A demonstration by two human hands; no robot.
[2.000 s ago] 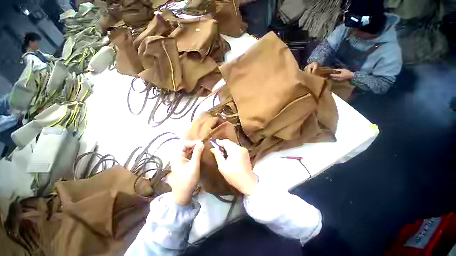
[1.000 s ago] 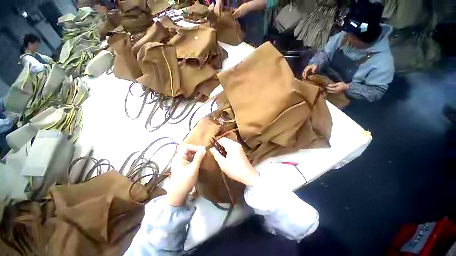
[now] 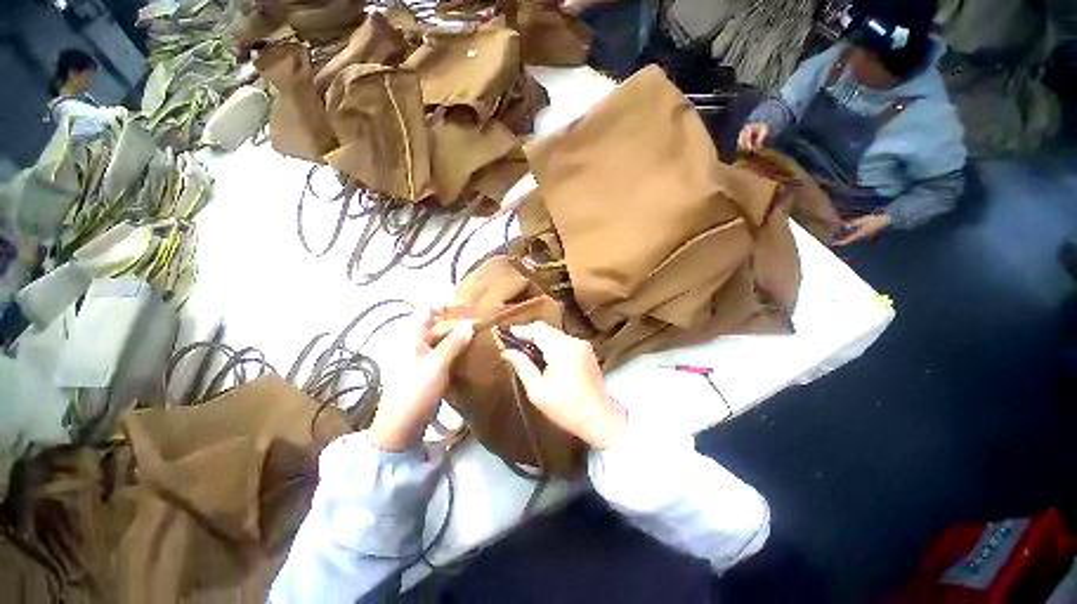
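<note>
A brown bag (image 3: 502, 407) lies in front of me on the white table, its upper edge raised between my hands. My left hand (image 3: 431, 360) pinches that edge between thumb and fingers. My right hand (image 3: 555, 375) is closed around a small dark tool (image 3: 521, 347), which lies across the fingers beside the bag's edge. The tool is mostly hidden by the fingers, so its kind cannot be told. A thin strap loop hangs below the bag at the table edge.
Brown bags (image 3: 644, 201) are piled just beyond my hands, with more at the back and lower left (image 3: 213, 472). Grey-green pieces (image 3: 118, 260) heap at left. A red-handled tool (image 3: 691, 369) lies right. A coworker (image 3: 880, 130) handles brown fabric. A red crate (image 3: 992, 560) stands lower right.
My left hand has shifted slightly left and up along the bag's edge. My right hand stays near the same place with the dark tool. The coworker's hands have moved farther apart.
</note>
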